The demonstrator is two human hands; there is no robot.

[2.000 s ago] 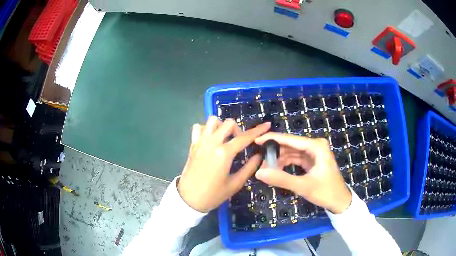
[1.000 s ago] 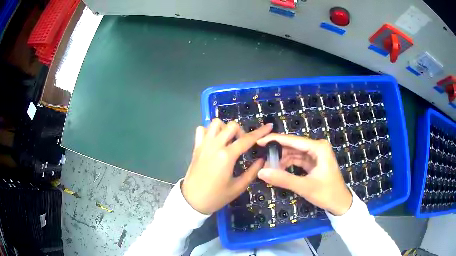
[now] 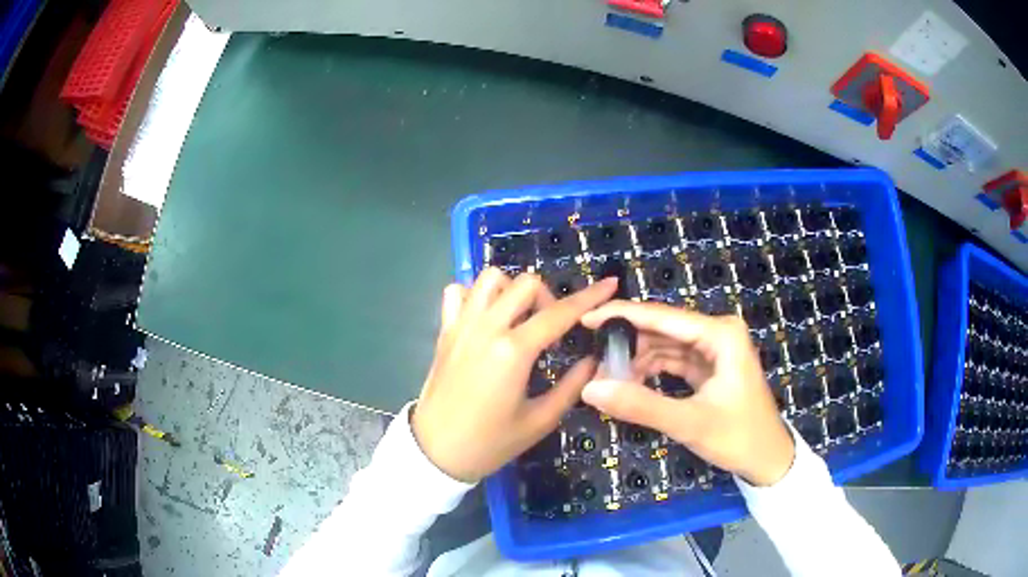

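Observation:
A blue plastic bin (image 3: 911,327) holds rows of small black assemblies (image 3: 716,272) with bright metal strips. My right hand (image 3: 705,383) holds a slim tool (image 3: 617,352) upright between thumb and fingers, over the left part of the bin. The tool has a black round end and a pale, clear-looking barrel; its tip is hidden below. My left hand (image 3: 490,366) is over the bin's left side, thumb and index finger spread on the left of the tool. Whether its fingertips hold a part cannot be seen.
The bin is on a green bench (image 3: 304,203) before a grey control panel (image 3: 699,51) with red switches. A second filled blue bin (image 3: 953,361) is at the right. Red trays (image 3: 113,68) and stacked black trays (image 3: 85,473) are at the left.
The bin has shifted very slightly left in view since the first frame. My left hand has moved slightly right and down. The tool remains upright in my right hand.

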